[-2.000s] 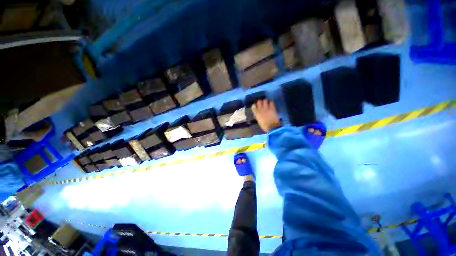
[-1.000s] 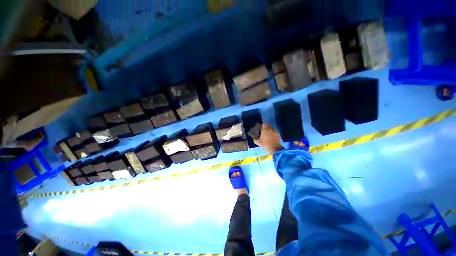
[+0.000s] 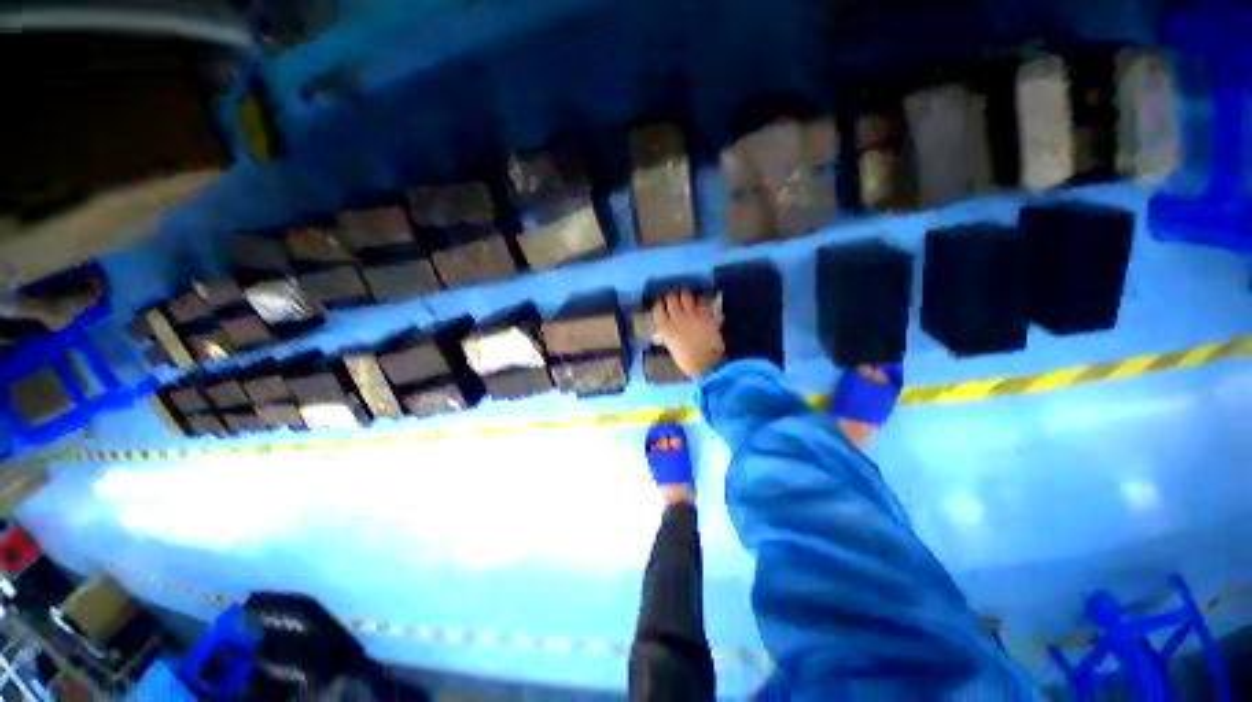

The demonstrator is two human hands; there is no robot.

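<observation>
Two rows of brown, grey and black weight blocks [image 3: 584, 329] stand on the blue floor. My right hand [image 3: 691, 329] is bare, in a blue sleeve, and reaches in from the lower right. It rests on the top of a light-topped block in the near row, just left of a plain black block [image 3: 750, 313]. Its fingers are over the block's top; whether they grip it cannot be told. My left hand is not in view.
More black blocks [image 3: 972, 285] stand to the right. Yellow-black floor tape [image 3: 1071, 377] runs before the near row, by my blue slippers [image 3: 669, 454]. A blue frame [image 3: 1140, 638] is at lower right, blue frames at both sides, black trays [image 3: 295, 645] at lower left.
My right hand has left the dark block it was on and moved one place left, onto the light-topped block. The earlier dark block now shows plain black. The view has shifted.
</observation>
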